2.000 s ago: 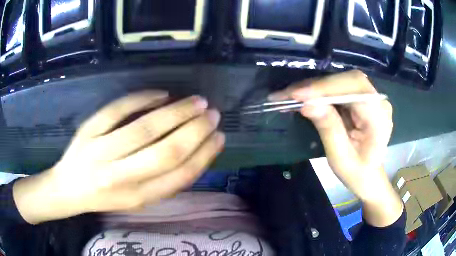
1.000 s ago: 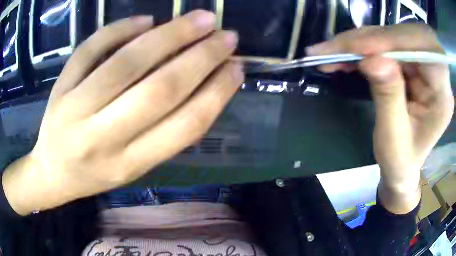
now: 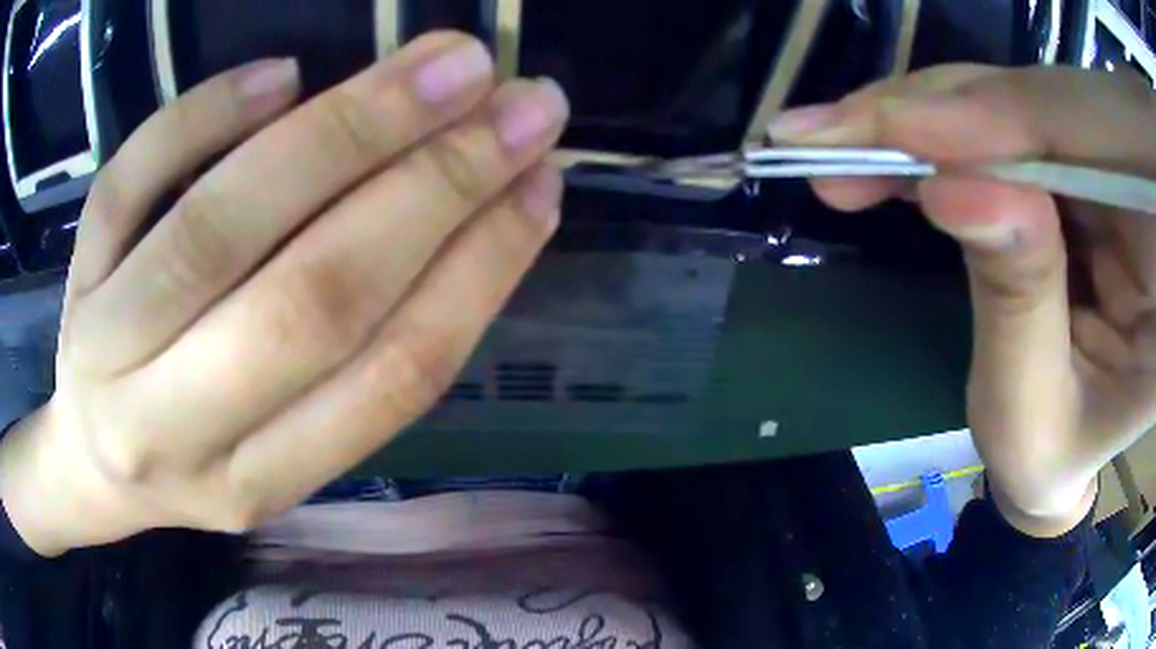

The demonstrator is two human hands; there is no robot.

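Observation:
My right hand (image 3: 1014, 190) grips tweezers (image 3: 837, 162) with a pale grip. Their thin tips point left and lie at the lower rim of a phone housing (image 3: 634, 76) in the black tray (image 3: 837, 241). The housing has a pale rim around a dark window. Whether a strip is at the tips is too small to tell. My left hand (image 3: 304, 279) is spread palm down over the housing's left side, fingertips by the lower rim. It hides part of the housing; whether it presses on it cannot be told. A clear liner sheet (image 3: 609, 330) with short black bars lies below the tray.
More housings (image 3: 51, 102) with pale rims sit in tray pockets to the left and right. The dark green bench (image 3: 837, 368) has a small white scrap (image 3: 768, 429) on it. A blue bin (image 3: 923, 517) and cardboard boxes show at the lower right.
Both hands have moved up from the liner sheet to the housing, and the tray appears closer in view. Since a second ago the tweezer tips have stayed near the lower rim.

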